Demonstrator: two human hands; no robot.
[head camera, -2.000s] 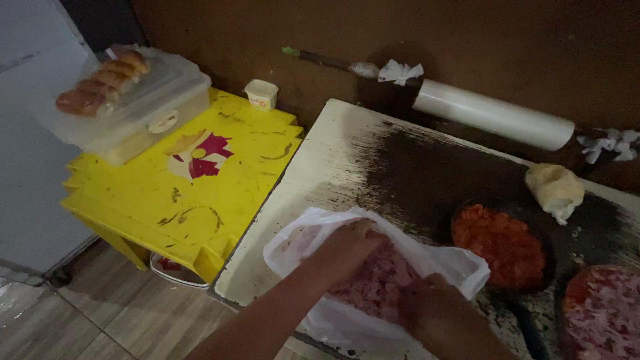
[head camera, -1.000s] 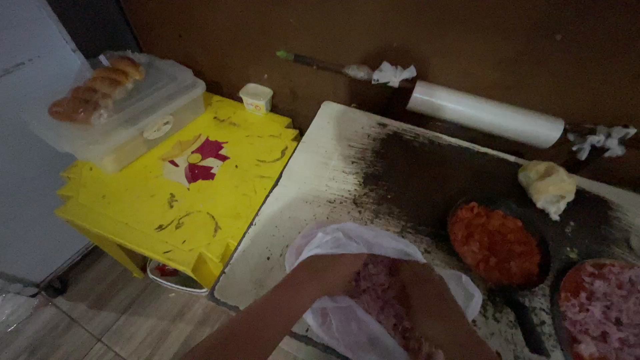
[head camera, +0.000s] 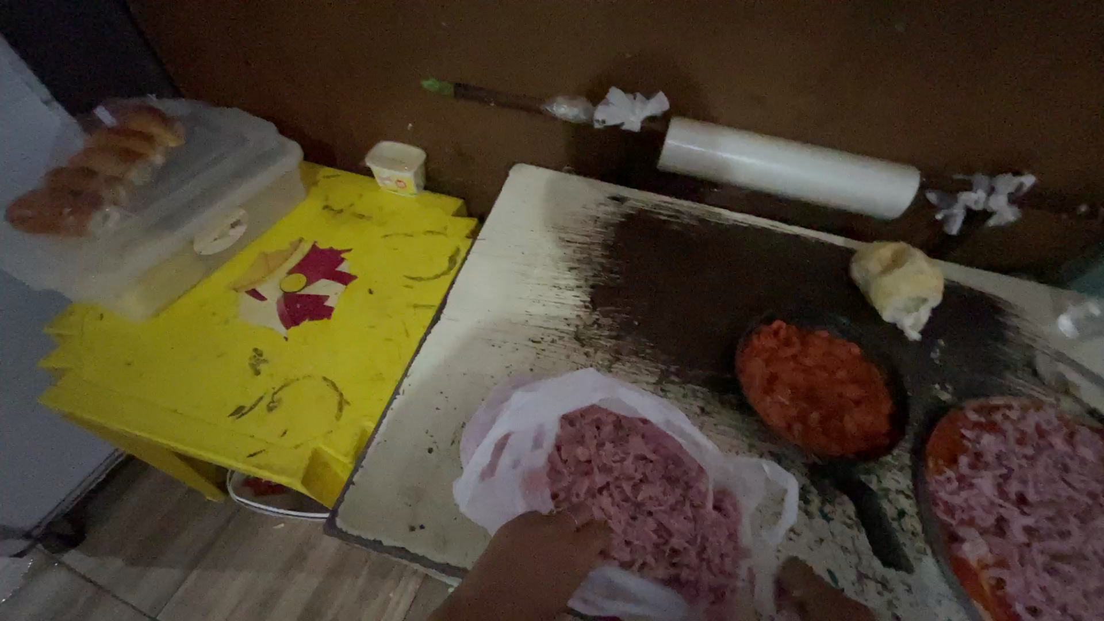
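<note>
An opened white plastic bag (head camera: 509, 466) full of shredded pinkish meat (head camera: 638, 492) lies on the worn white tabletop (head camera: 466, 414). My left hand (head camera: 539, 561) is at the bag's near left rim, its fingertips against the meat; whether it grips the plastic is unclear. At the bag's lower right edge is my right hand (head camera: 819, 595), partly cut off by the frame, its fingers mostly hidden. Beyond the bag, a small black pan holds chopped red food (head camera: 815, 388). A larger round dish at right has red sauce topped with shredded meat (head camera: 1026, 483).
A piece of bread (head camera: 897, 285) lies behind the small pan, whose handle (head camera: 871, 522) points toward me. A plastic-film roll (head camera: 789, 168) hangs along the wall. On the yellow table (head camera: 371, 345) stand a lidded plastic box (head camera: 224, 207) with bagged bread rolls (head camera: 103, 172) and a small tub (head camera: 397, 166).
Both hands were in the meat inside the bag; now they are at its near edge, farther apart, and more of the meat shows.
</note>
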